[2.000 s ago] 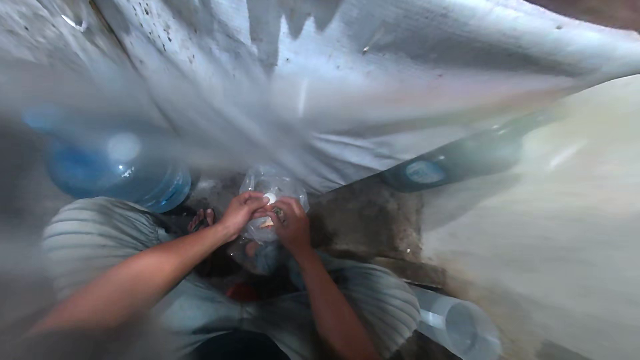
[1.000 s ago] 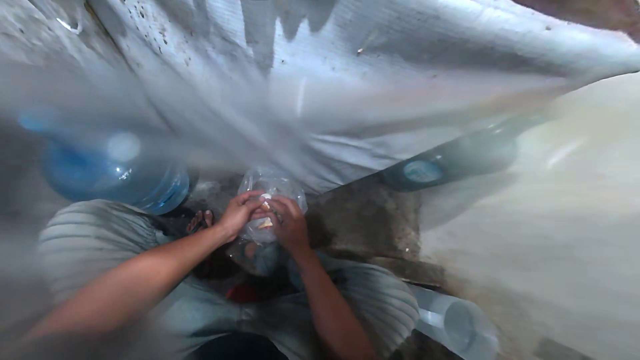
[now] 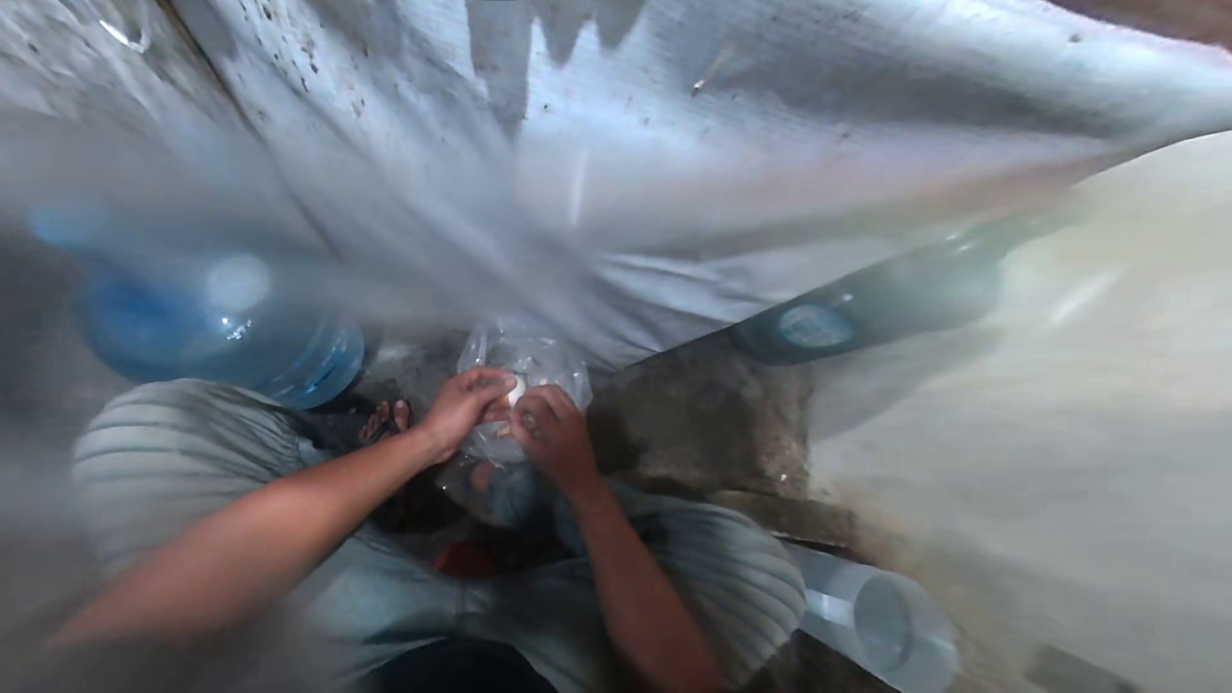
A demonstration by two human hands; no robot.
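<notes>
Between my knees, a small white rounded object (image 3: 517,390), perhaps an egg, sits in the fingertips of my left hand (image 3: 467,409). My right hand (image 3: 553,431) touches or nearly touches it from the other side, its fingers curled; whether they grip it too cannot be told. Just beneath both hands lies a clear plastic bag (image 3: 531,354), spread open. Small pale and brownish bits (image 3: 503,430) show in the bag below the fingers.
A large blue water jug (image 3: 289,346) lies at the left by my knee. White sheeting (image 3: 626,192) hangs in front. A green glass bottle (image 3: 885,303) rests at the right, along a pale wall (image 3: 1078,414). A clear plastic container (image 3: 881,616) is beside my right knee.
The fingers of both hands have shifted slightly around the small white object. The jug, the bottle and the sheeting stay in place.
</notes>
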